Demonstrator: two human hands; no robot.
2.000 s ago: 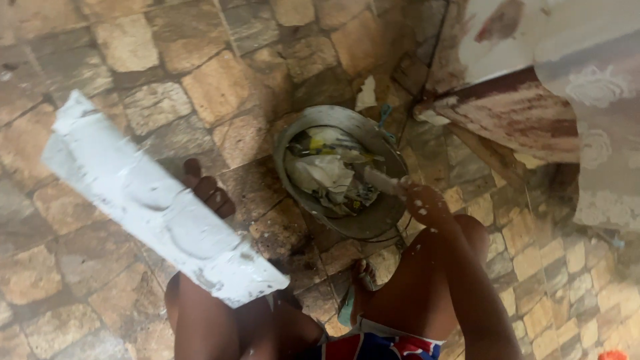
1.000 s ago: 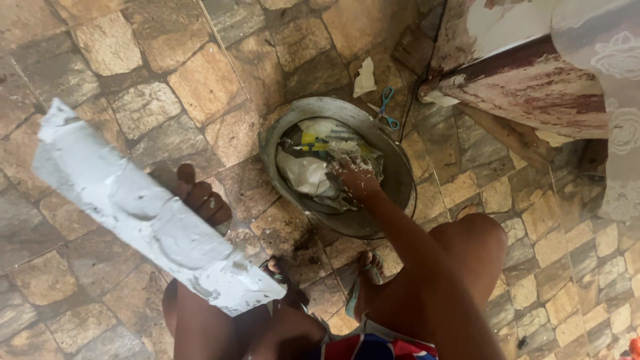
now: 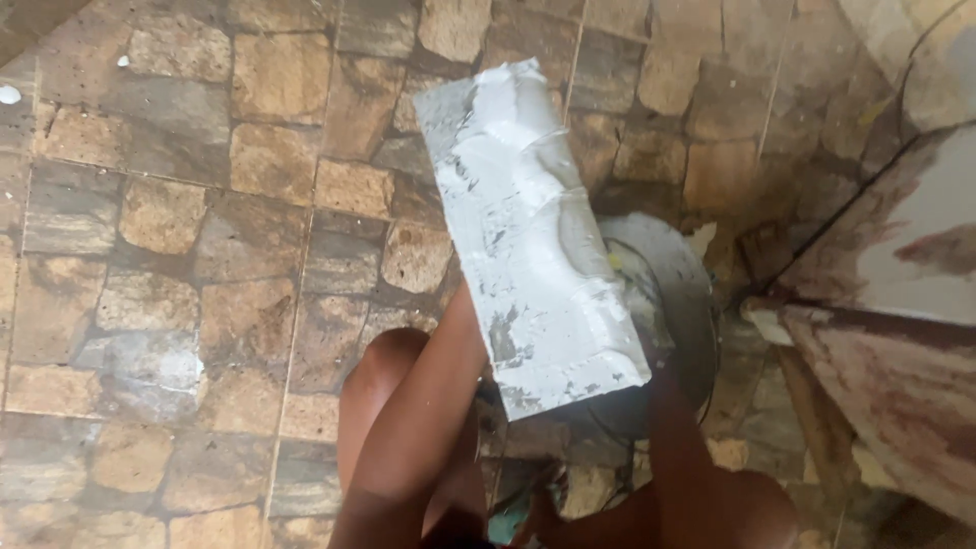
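A rectangular metal plastering trowel (image 3: 526,252), its face coated with thick white paste, lies across the middle of the view. My left forearm runs up beneath it; the left hand is hidden behind the plate, which it holds up. To the right, partly covered by the trowel, stands a round grey metal basin (image 3: 690,305) with a crumpled, paste-smeared bag (image 3: 640,286) in it. My right hand (image 3: 662,366) is at the basin's near side, dark and blurred; its fingers and anything in them cannot be made out.
Stone-patterned floor tiles (image 3: 278,76) bear white specks and a pale smear. At the right stands a stained, paint-marked panel (image 3: 884,366) with a wooden strip (image 3: 820,419) beside its base. A pale scrap (image 3: 701,240) lies behind the basin. My bare knees flank the lower middle.
The trowel has moved right and turned steeper, and it now covers part of the basin. My left fingers, seen before beside the plate, are hidden. The view has shifted.
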